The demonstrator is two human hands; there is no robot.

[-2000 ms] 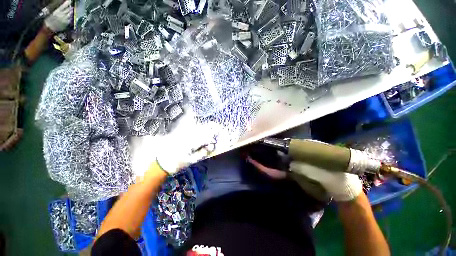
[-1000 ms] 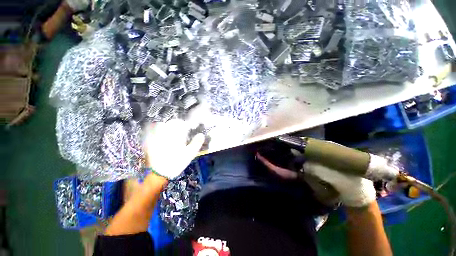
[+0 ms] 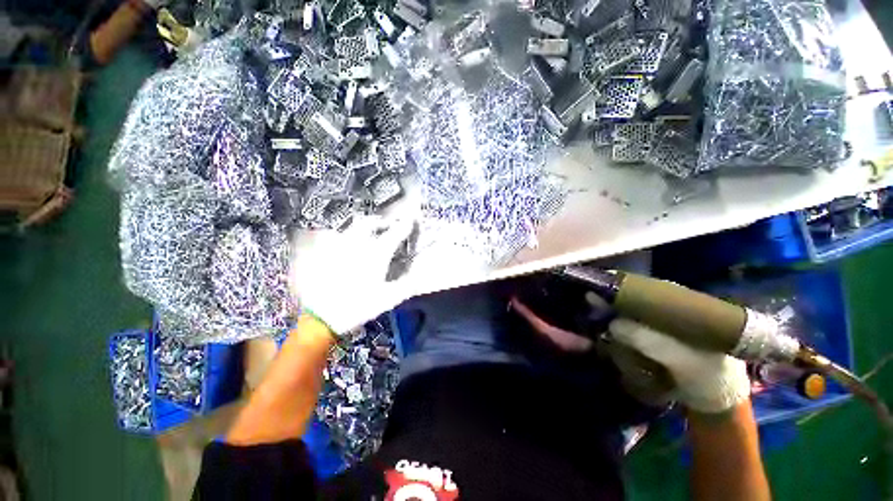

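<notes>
My left hand (image 3: 348,274), in a white glove, is at the table's front edge. A small dark metal part (image 3: 401,250) shows at its fingertips; the glove is overexposed, so the exact grip is hard to see. My right hand (image 3: 681,364), gloved, is closed around the olive-tan air tool (image 3: 681,311) over my lap. The tool's dark nose points left, just below the table edge. A pile of thin silver pins (image 3: 480,147) lies beyond my left hand. Grey perforated metal parts (image 3: 333,127) lie heaped behind and to the left of the pins.
Clear bags of pins stand at left (image 3: 186,215) and right (image 3: 774,98) on the white table (image 3: 627,220). Blue bins with metal parts sit below the edge at left (image 3: 181,377), by my lap (image 3: 362,387) and at right (image 3: 852,220). A hose (image 3: 850,380) trails right. Another person's arm (image 3: 119,31) is at top left.
My left hand has moved from near the pin pile slightly left, and a dark part now shows at its fingers. The view has shifted; my right hand still holds the tool.
</notes>
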